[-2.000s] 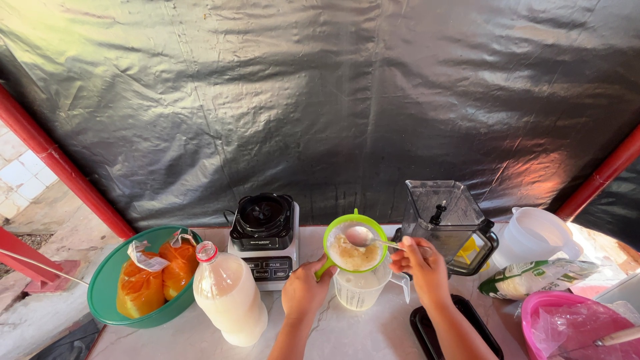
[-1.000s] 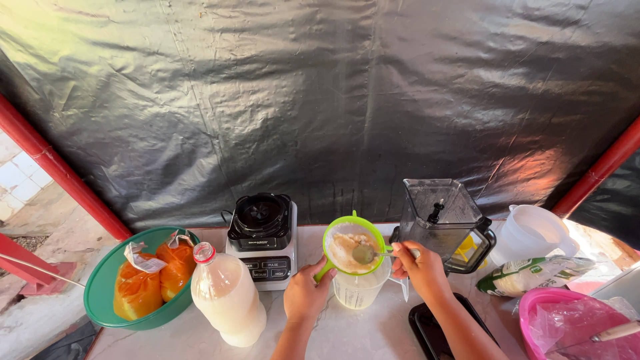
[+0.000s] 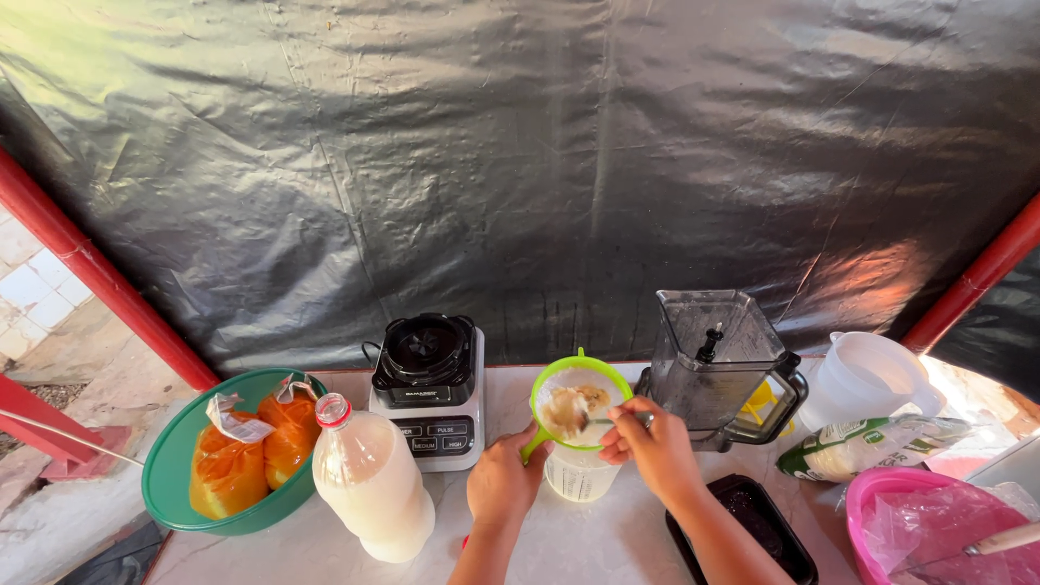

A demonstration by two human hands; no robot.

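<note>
My left hand (image 3: 505, 477) grips the handle of a lime-green strainer (image 3: 621, 385), which sits over a translucent plastic measuring jug (image 3: 578, 478). Wet, pale brown pulp (image 3: 573, 409) lies in the mesh. A metal spoon (image 3: 600, 422) is held in my right hand (image 3: 650, 439), its bowl down in the pulp. Left of my left hand stands a large plastic bottle (image 3: 372, 479) of milky liquid with a red cap. Behind it is the blender base (image 3: 428, 390) without its jar. The empty-looking blender jar (image 3: 711, 366) stands behind my right hand.
At the left, a green basin (image 3: 166, 487) holds tied bags (image 3: 227, 473) of orange contents. At the right are a black tray (image 3: 751, 520), a white plastic pitcher (image 3: 869, 378), a green and white bag (image 3: 865, 447) and a pink basin (image 3: 863, 520) with plastic and a knife-like handled tool. Black sheeting (image 3: 520, 179) hangs behind.
The spoon has moved about within the strainer and its bowl is now in the pulp, nearer the middle. My left hand has kept its hold on the strainer's handle.
</note>
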